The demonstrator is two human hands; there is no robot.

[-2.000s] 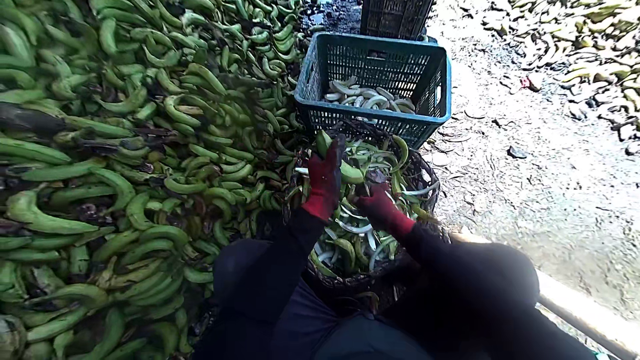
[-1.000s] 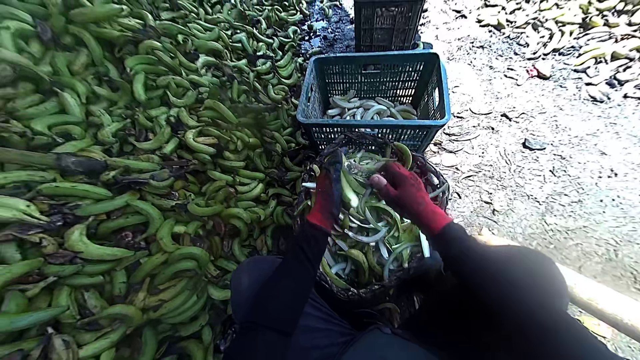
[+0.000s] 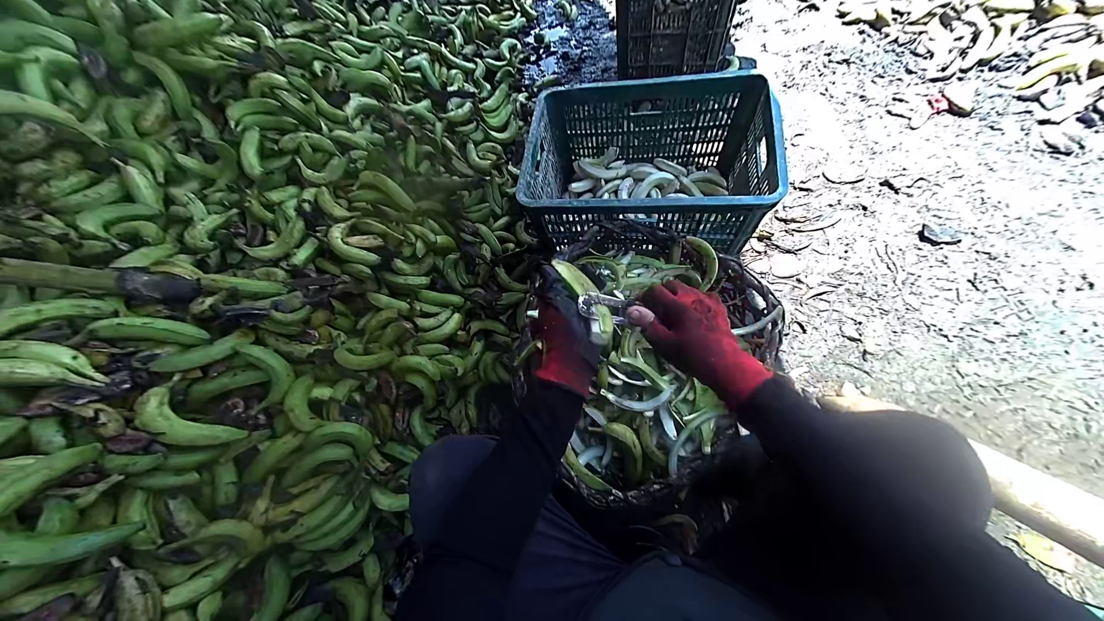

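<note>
My left hand [image 3: 567, 332], in a red and dark glove, grips a green plantain [image 3: 576, 280] over a woven basket [image 3: 772, 345]. In my right hand [image 3: 697, 332], in a red glove with a bare thumb tip, is a small metal peeler or blade [image 3: 606, 302]. Its end touches the plantain, which shows a pale patch by the tool. Below both hands the basket holds green peels [image 3: 638, 401] with pale inner sides. Past the basket stands a green plastic crate [image 3: 651, 203] with peeled plantains [image 3: 651, 183] in it.
A large heap of green plantains [image 3: 259, 371] spreads along the left. A dark crate [image 3: 673, 39] stands behind the green one. More pale plantains or peels [image 3: 1035, 52] lie at the upper right. A pale pole [image 3: 1035, 500] lies beside my right knee.
Two seconds ago my hands were farther apart, with a green plantain in the left; now the right hand is close to the left, with the tool against the plantain.
</note>
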